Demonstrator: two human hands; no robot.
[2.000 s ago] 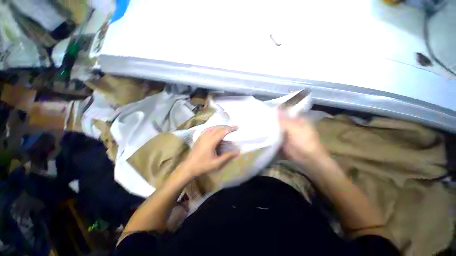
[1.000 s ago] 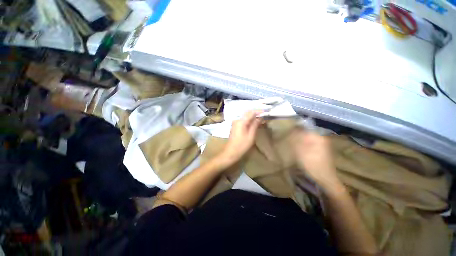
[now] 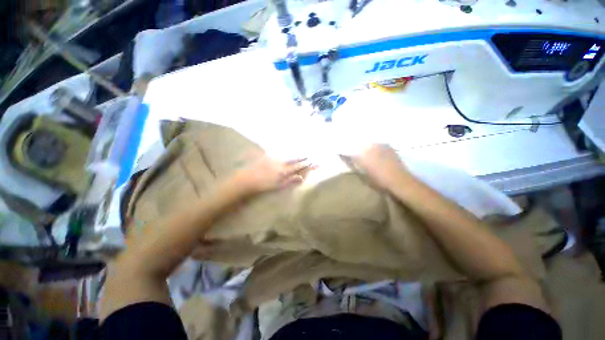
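A tan garment panel [image 3: 265,222] lies over the white table and hangs over its front edge toward my lap. My left hand [image 3: 272,174] rests on the cloth near its far edge, fingers pointing right. My right hand [image 3: 378,163] is at the same edge, its fingertips on or around the cloth; glare and blur hide the exact grip of both hands. White cloth [image 3: 458,189] shows beside my right forearm. The presser foot area [image 3: 324,106] of the sewing machine [image 3: 424,63] is just beyond my hands, washed out by bright light.
The lit control panel [image 3: 554,52] is at the right end of the machine arm. Red and yellow scissors [image 3: 393,84] lie behind the needle area. A black cable curves down at right. Blue tape [image 3: 134,143] marks the table's left side. A yellowish round device [image 3: 46,147] stands far left.
The view has swung up to the sewing machine. The tan cloth and both hands have moved from below the table edge up onto the table, near the needle area.
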